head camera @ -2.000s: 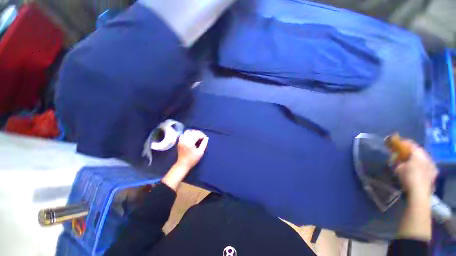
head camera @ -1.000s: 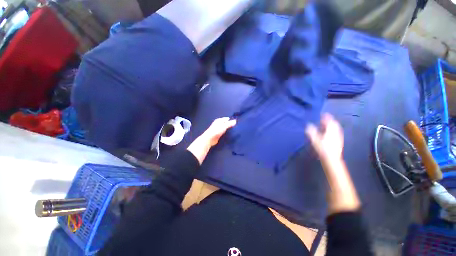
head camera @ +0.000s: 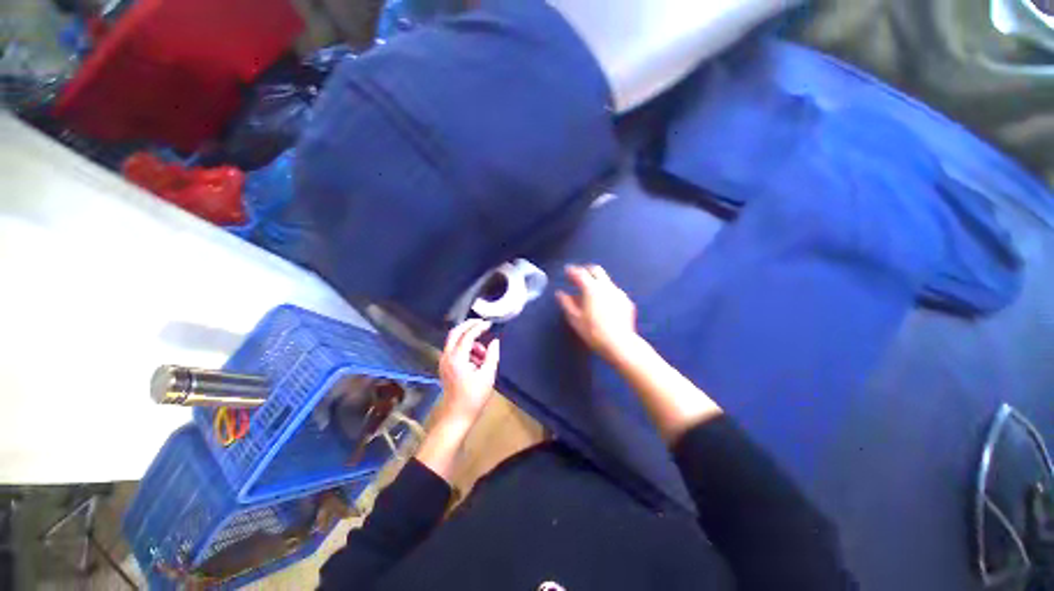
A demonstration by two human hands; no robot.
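The white tape roll point(head camera: 516, 303) lies on the dark blue table cover point(head camera: 555, 367), beside the navy pile. My left hand point(head camera: 467, 372) is at the roll's lower left, fingertips at the tape's loose end; whether they pinch it is unclear. My right hand point(head camera: 601, 312) is just right of the roll, fingers slightly bent and apart, with nothing visible in it. A navy garment piece point(head camera: 798, 300) lies flat to the right, partly over the stacked navy pieces point(head camera: 982, 260). The iron point(head camera: 1003, 496) stands at the right edge, cut off, with its pale rim showing.
A large navy pile point(head camera: 451, 139) drapes over the pale padded arm point(head camera: 682, 40) at the upper left. Blue baskets point(head camera: 289, 346) stand at the left, with a metal cylinder point(head camera: 208, 387) on the upper one. A white surface point(head camera: 93, 312) and red items point(head camera: 185, 185) lie beyond.
The view has swung left. The navy piece, lifted and folded a second ago, now lies spread at the right. Both hands have come to the tape roll. The iron, held earlier, stands released.
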